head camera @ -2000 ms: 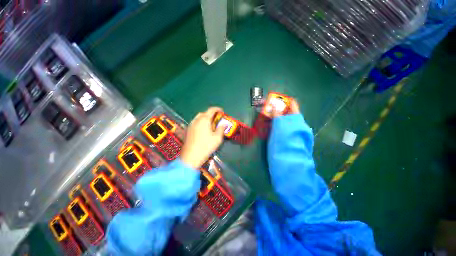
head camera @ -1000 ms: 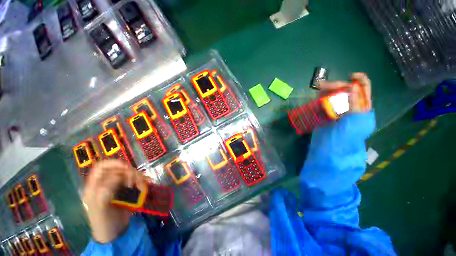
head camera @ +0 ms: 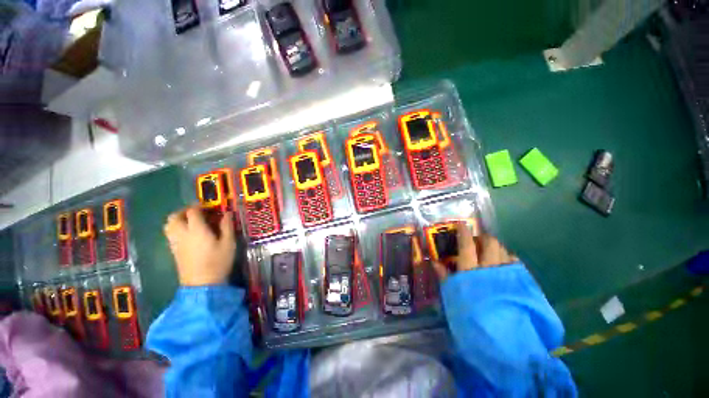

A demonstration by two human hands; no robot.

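Note:
A clear blister tray (head camera: 342,338) lies in front of me with two rows of red and yellow keypad phones. The back row phones, such as this keypad phone (head camera: 312,186), face up. In the front row, several phones lie face down, such as this dark phone back (head camera: 340,274). My left hand (head camera: 200,247) is at the tray's left end, over the lower part of a phone there; its fingertips are partly hidden. My right hand (head camera: 476,253) has its fingers on the keypad phone (head camera: 445,239) in the front right pocket.
Two green labels (head camera: 501,169) and two small dark batteries (head camera: 598,197) lie right of the tray. Stacked trays (head camera: 194,101) with dark phones stand behind. Another tray of phones (head camera: 136,276) lies left, near a pink sleeve (head camera: 54,365). A metal post (head camera: 575,58) stands at the back right.
The view has shifted right. My right hand has moved from beside the batteries to the tray's front right pocket. My left hand no longer holds a phone in the air. Face-down phones now show in front.

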